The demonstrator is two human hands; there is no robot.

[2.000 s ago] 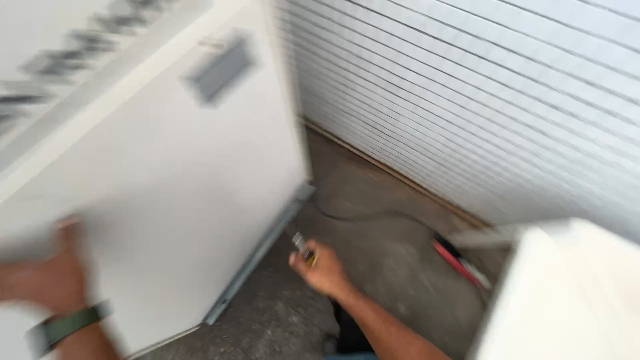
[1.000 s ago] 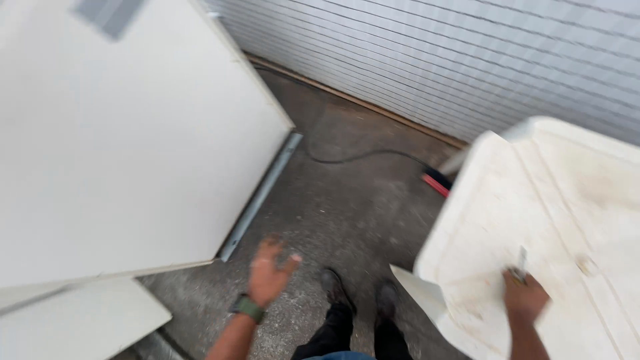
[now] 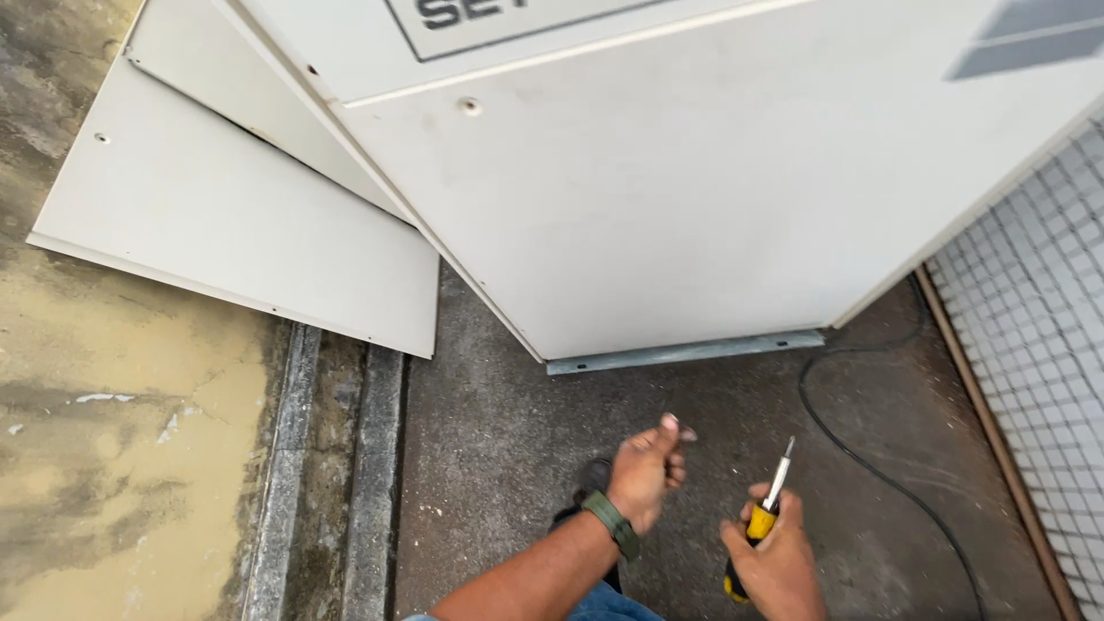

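My right hand (image 3: pixel 776 552) grips a screwdriver (image 3: pixel 762 522) by its yellow and black handle, with the metal shank pointing up and away. To its left, my left hand (image 3: pixel 649 473) is raised over the floor with the fingers curled and the thumb near the fingertips; whether something small is pinched there cannot be told. A green watch strap is on that wrist. Beyond both hands stands a large white metal cabinet (image 3: pixel 655 216) with a screw hole (image 3: pixel 469 106) in its front panel and a galvanized steel base rail (image 3: pixel 686 352) along its bottom. Neither hand touches the cabinet.
Detached white metal panels (image 3: pixel 250 207) lean at the left against a stained yellow wall (image 3: pixel 129 431). A concrete gutter (image 3: pixel 323 483) runs along that wall. On the right, a black cable (image 3: pixel 871 470) lies on the dark concrete floor (image 3: pixel 483 448), near a white tiled wall (image 3: pixel 1035 285) with a brown pipe.
The view has swung left from the white table to the cabinet's front. My right hand, over the table one second ago, is now above the floor beside my left hand, still holding the screwdriver.
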